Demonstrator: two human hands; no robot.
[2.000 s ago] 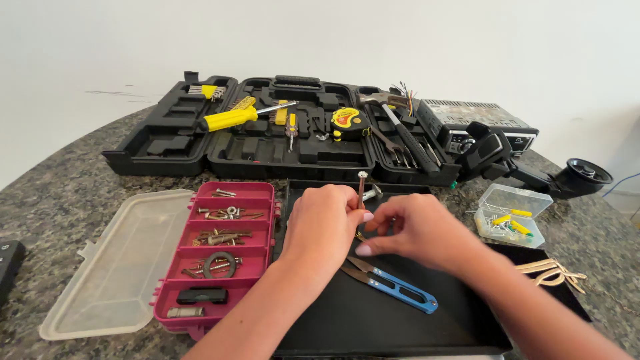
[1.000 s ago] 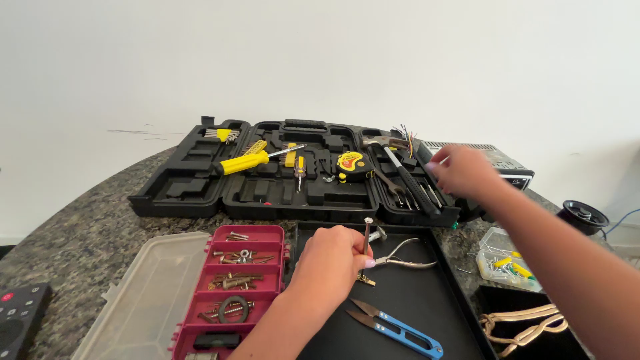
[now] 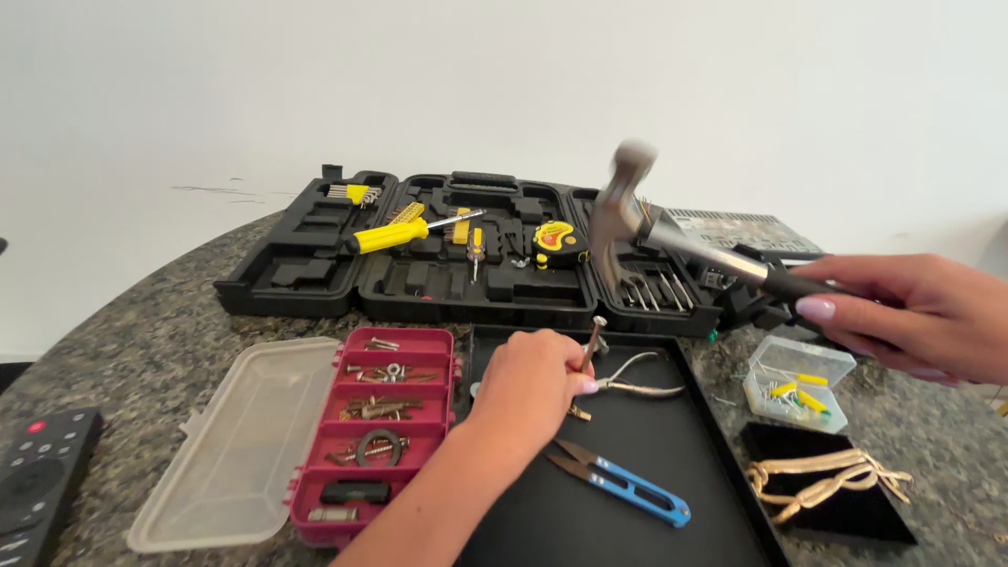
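My left hand (image 3: pixel 535 386) pinches a long metal bolt or nail (image 3: pixel 593 342) upright, head up, over the black tray (image 3: pixel 630 543). Raised at the right, my right hand (image 3: pixel 890 315) grips a claw hammer (image 3: pixel 709 253) by its black handle; the slightly blurred head is up and left of the hand, above the bolt or nail. Near my left hand in the tray lie metal nippers (image 3: pixel 642 388), blue thread snips (image 3: pixel 630 487) and a small brass-coloured piece (image 3: pixel 579 413). What the lower end of the bolt or nail rests on is hidden.
An open black tool case (image 3: pixel 472 311) with a yellow screwdriver (image 3: pixel 390 235) and tape measure (image 3: pixel 557 239) stands behind. A pink compartment box (image 3: pixel 319 441) of screws is left, a remote control (image 3: pixel 43 480) far left. At right are a clear small box (image 3: pixel 795 386) and cord (image 3: pixel 827 480).
My right hand was at the bolt or nail, then reached to the tool case, and now holds the hammer raised. My left hand still holds the bolt or nail.
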